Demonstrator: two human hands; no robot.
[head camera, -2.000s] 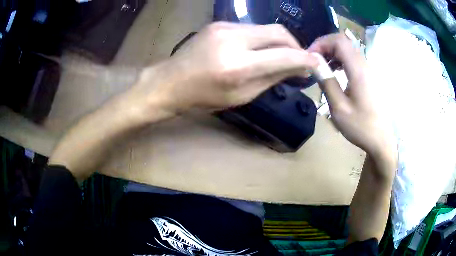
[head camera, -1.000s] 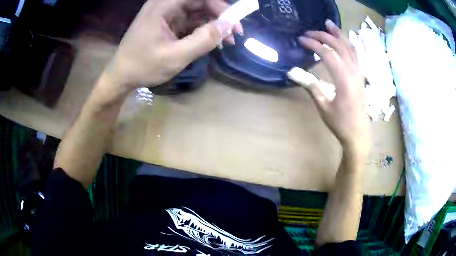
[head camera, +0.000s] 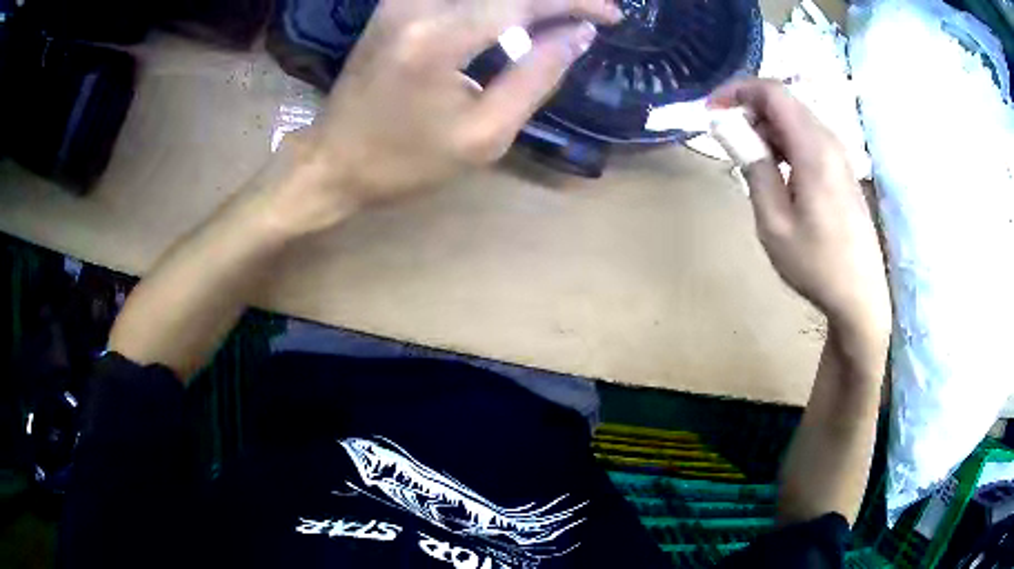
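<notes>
A round black housing (head camera: 639, 83) with radial slots lies at the top centre, cut off by the upper edge. My left hand (head camera: 428, 106) reaches over its left side, thumb and fingers close together, with a small white pad (head camera: 515, 43) between them. My right hand (head camera: 806, 195) is at the housing's lower right rim. Its fingertips pinch a white pad (head camera: 678, 116) that lies against the rim. A white finger cot (head camera: 738, 136) covers its thumb. My left hand hides part of the housing.
Loose white pads (head camera: 817, 67) lie right of the housing, beside a large clear bag of white pads (head camera: 940, 222). Dark boxy units (head camera: 83, 111) stand at the left on the cardboard sheet (head camera: 467, 278). Green and yellow slatted crates (head camera: 667, 450) show below the bench edge.
The housing now shows a slotted face instead of the glossy one with digits. My left hand has moved right over it. My right hand has moved slightly right and now pinches a pad at the rim.
</notes>
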